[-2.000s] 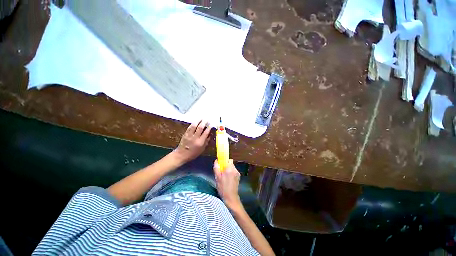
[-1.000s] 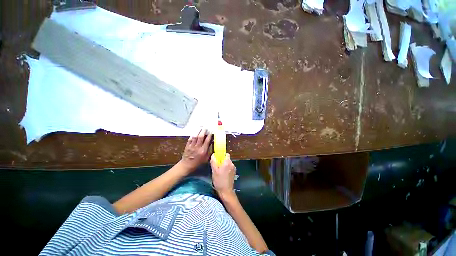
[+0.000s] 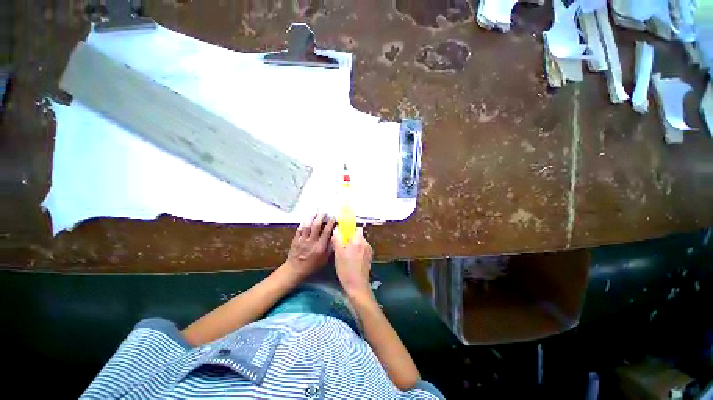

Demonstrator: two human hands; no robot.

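Note:
My right hand [image 3: 353,264] is closed around the yellow handle of the cutting tool [image 3: 347,219]. Its red and dark tip points away from me over the near edge of the white cut panel stack [image 3: 352,144]. My left hand [image 3: 310,246] rests at the stack's near edge, just left of the tool, fingertips touching the edge. I cannot tell whether it grips the stack. The grey-brown weight bar [image 3: 191,129] lies diagonally on the stack. A silver-grey long clip [image 3: 410,158] sits at the stack's right end.
Two dark cloth clamps, one mid-way [image 3: 301,48] and one at left [image 3: 123,19], hold the stack's far edge. Small white cut parts [image 3: 602,47] lie at the table's upper right. An open brown scrap box [image 3: 520,301] stands below the near edge of the table [image 3: 485,180].
Since two seconds ago, the view has shifted and turned, and the far clamps now show fully or nearly so. The tool stays in my right hand at the near edge, my left hand beside it.

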